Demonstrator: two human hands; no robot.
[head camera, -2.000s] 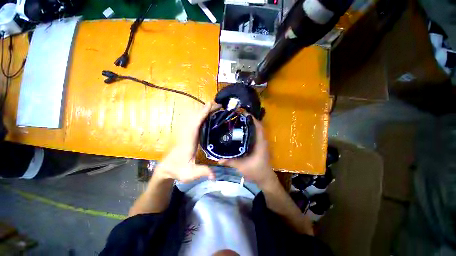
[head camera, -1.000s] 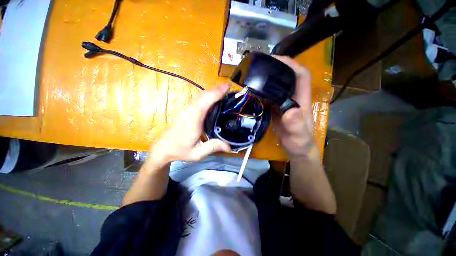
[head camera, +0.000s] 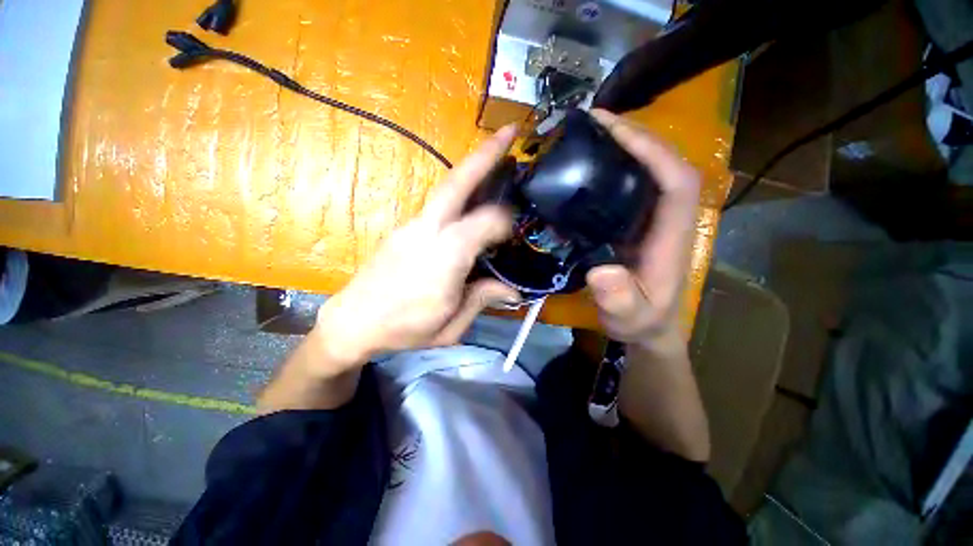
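Observation:
My left hand (head camera: 411, 272) holds the open black camera head (head camera: 517, 267) from its left side, at the bench's front edge. Coloured wires and part of the screw-post rim show inside it. My right hand (head camera: 656, 235) holds the glossy black rear housing cover (head camera: 589, 181), tilted over the head's upper right part. Fingers and cover hide much of the inside. One white antenna (head camera: 524, 336) points down toward me. The black pigtail cable (head camera: 320, 98) runs up left across the bench.
The screw feeder (head camera: 571, 53) stands behind the hands. The black screwdriver (head camera: 683, 53) slants down to it from the upper right. A white sheet (head camera: 32, 101) lies at the left of the orange bench (head camera: 245, 192). Another cable connector (head camera: 217, 15) is at the top. Cardboard (head camera: 736, 384) is at lower right.
My right hand moved from the head to the rear cover and tilted it closer over the opening. My left fingers moved in over the head's upper left. The view shifted nearer the bench edge.

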